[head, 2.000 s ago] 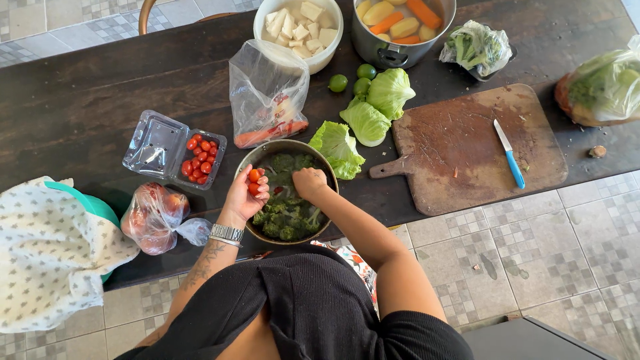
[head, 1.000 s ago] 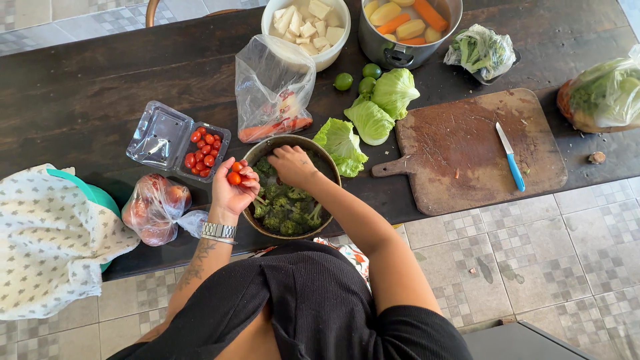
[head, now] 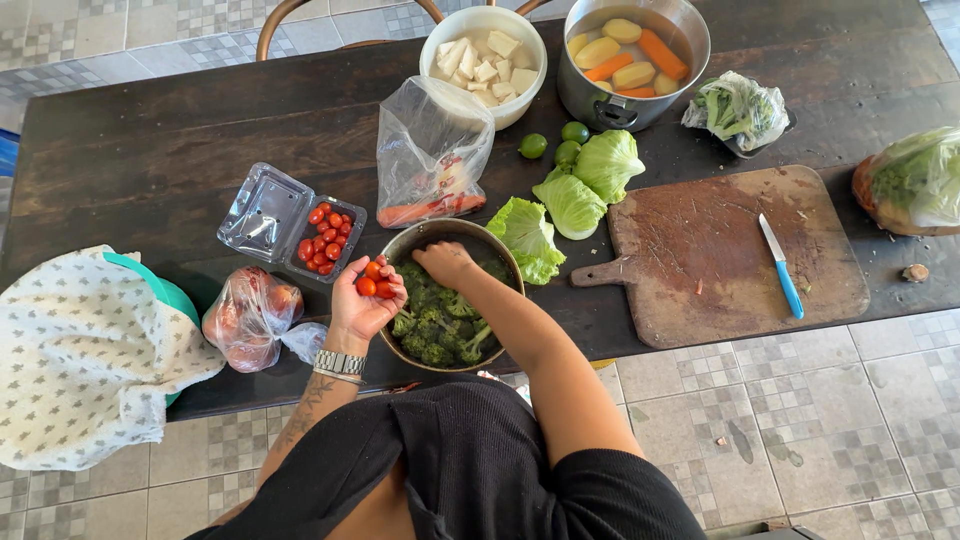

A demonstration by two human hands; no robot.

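Several cherry tomatoes (head: 366, 286) lie in my left hand (head: 363, 304), palm up with curled fingers at the left rim of a metal pot (head: 513, 264). Inside the pot, broccoli florets (head: 439, 322) sit in water. My right hand (head: 444, 262) reaches into the pot's upper part; its fingertips are hidden, so what they touch does not show. Just behind my left hand stands an open clear plastic clamshell (head: 266, 214) with more cherry tomatoes (head: 327, 238). Lettuce leaves (head: 526, 238) rest beside the pot's right side.
A wooden cutting board (head: 727, 262) bears a blue-handled knife (head: 782, 270). Behind the pot are a plastic bag of carrots (head: 431, 161), limes (head: 533, 145), a white tub (head: 431, 64) and a steel pot (head: 637, 112). Bagged tomatoes (head: 253, 319) and a patterned cloth (head: 97, 360) lie left.
My right hand has moved from the pot's right side to its upper part, then slightly left. My left hand stays near the left rim, and more tomatoes show in its palm.
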